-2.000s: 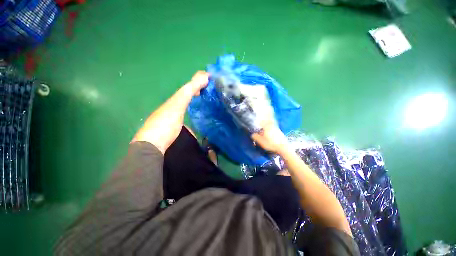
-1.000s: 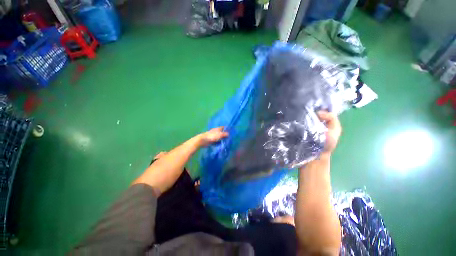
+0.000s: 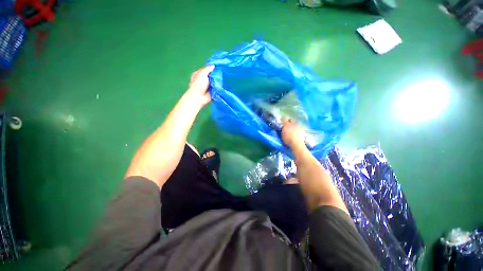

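Observation:
A blue plastic packing bag (image 3: 243, 119) hangs open in front of me, its mouth wide and facing up. My left hand (image 3: 201, 83) grips the left side of its rim. My right hand (image 3: 293, 133) is inside the mouth at the lower right, on a polybagged garment (image 3: 273, 114) in shiny clear film. The fingertips and most of that garment are hidden in the bag. More polybagged dark garments (image 3: 370, 204) lie flat on the floor to my right, beside my leg.
A white packet or sheet (image 3: 379, 36) lies on the green floor at upper right. A red stool (image 3: 36, 10) and a blue basket (image 3: 10, 34) are at upper left. A wheeled rack (image 3: 7, 185) stands at the left edge. Another film-wrapped bundle (image 3: 462, 251) is at lower right.
The garment held up by my right hand a second ago has gone down into the bag. My left hand has moved up and left with the rim, and the view has tilted down.

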